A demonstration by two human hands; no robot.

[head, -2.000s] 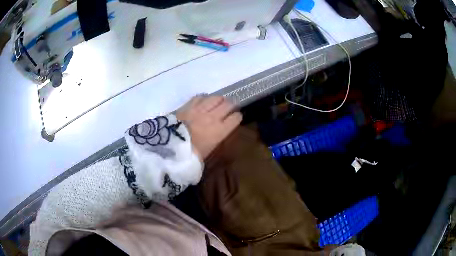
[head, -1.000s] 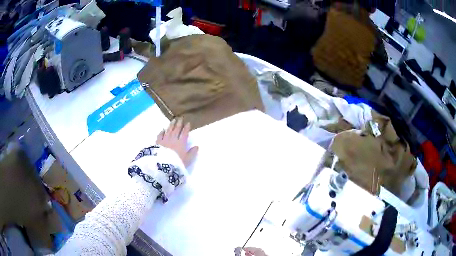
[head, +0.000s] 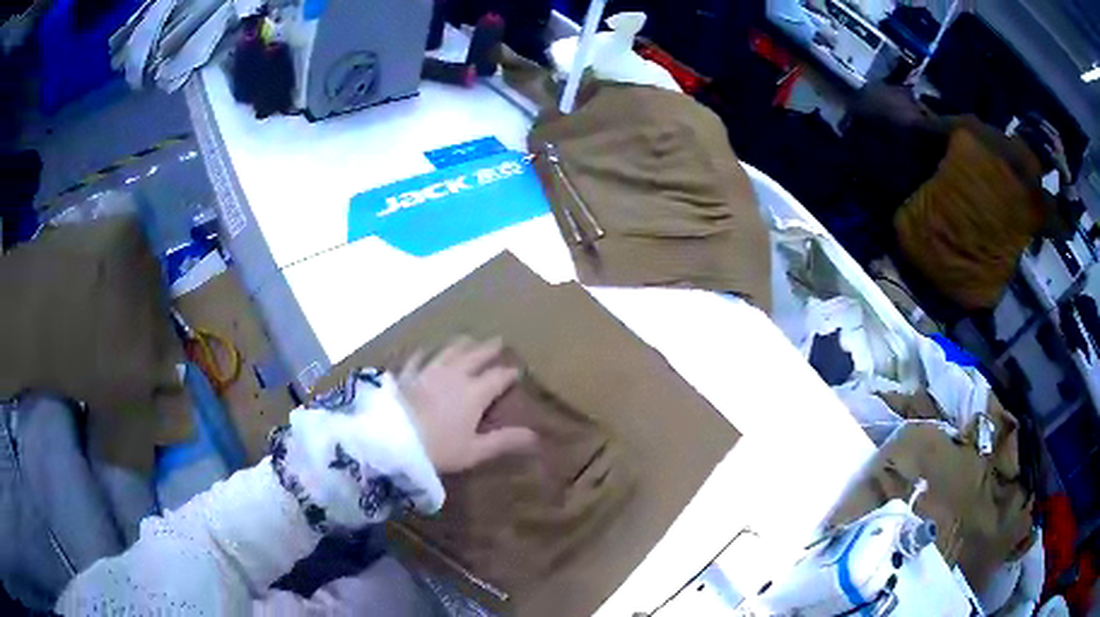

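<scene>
A brown garment panel (head: 657,422) lies spread on the white machine table, with soft folds in its middle. A zip line (head: 464,569) shows near its lower left edge. My left hand (head: 464,404) rests palm down on the panel's left part, slightly blurred, with fingers apart and the thumb towards the right. It grips nothing that I can see. My right hand is not in view. The white sewing machine head (head: 862,560) is cut off at the lower right.
Another brown piece (head: 657,181) with a zip lies at the table's far side. A grey machine part (head: 362,60) stands at the far left. Brown cloth (head: 79,325) and orange-handled scissors (head: 217,356) are left of the table. A cloth-filled bin (head: 832,313) is at right. A person (head: 971,211) is beyond.
A brown panel now lies under my left hand, where the hand was on the bare white table a second ago. The fingers at the bottom edge are gone. The view has shifted.
</scene>
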